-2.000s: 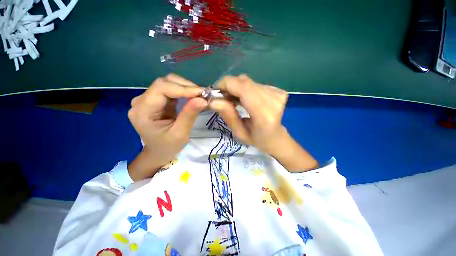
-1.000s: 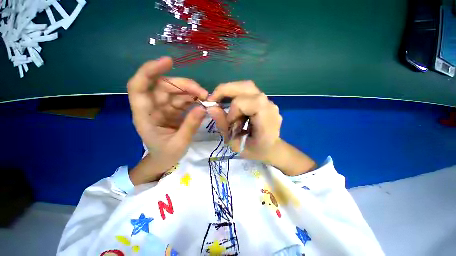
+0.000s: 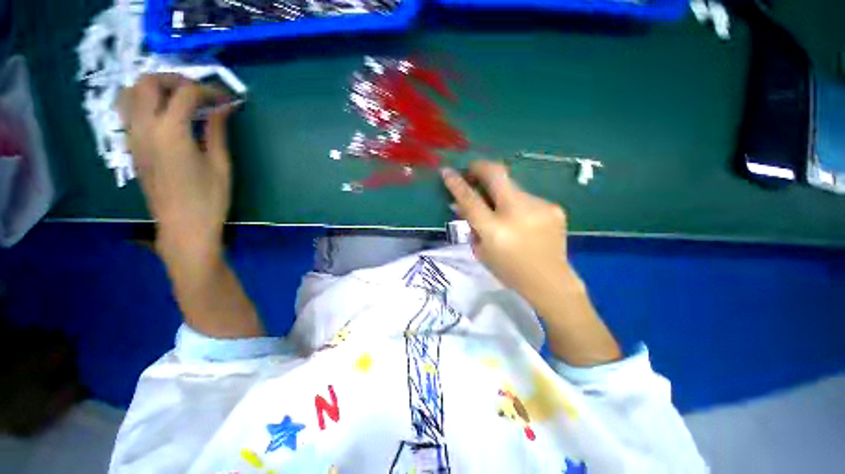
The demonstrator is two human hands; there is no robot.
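My left hand (image 3: pixel 181 157) is over the pile of loose white strips (image 3: pixel 104 102) at the left; its fingertips are blurred among them, and whether they pinch a strip cannot be told. My right hand (image 3: pixel 519 227) is at the lower right edge of the red wire bundle (image 3: pixel 415 111), thumb and index finger close together at the wire ends. A small pale piece (image 3: pixel 459 231) shows below its fingers; what it is cannot be told. A thin rod with a white tab (image 3: pixel 585 169) lies on the green bench, right of the bundle.
Two blue trays (image 3: pixel 287 39) stand behind, the left one with short metal parts. A black case (image 3: pixel 776 111) and a blue-grey flat device (image 3: pixel 829 130) lie at the right. A clear plastic bag (image 3: pixel 20 153) is at the far left. The bench edge runs below the hands.
My hands have parted from the piece held between them. The left moved to the strips, the right to the wires. The rod with white tab now lies on the bench, and the view shows more of it.
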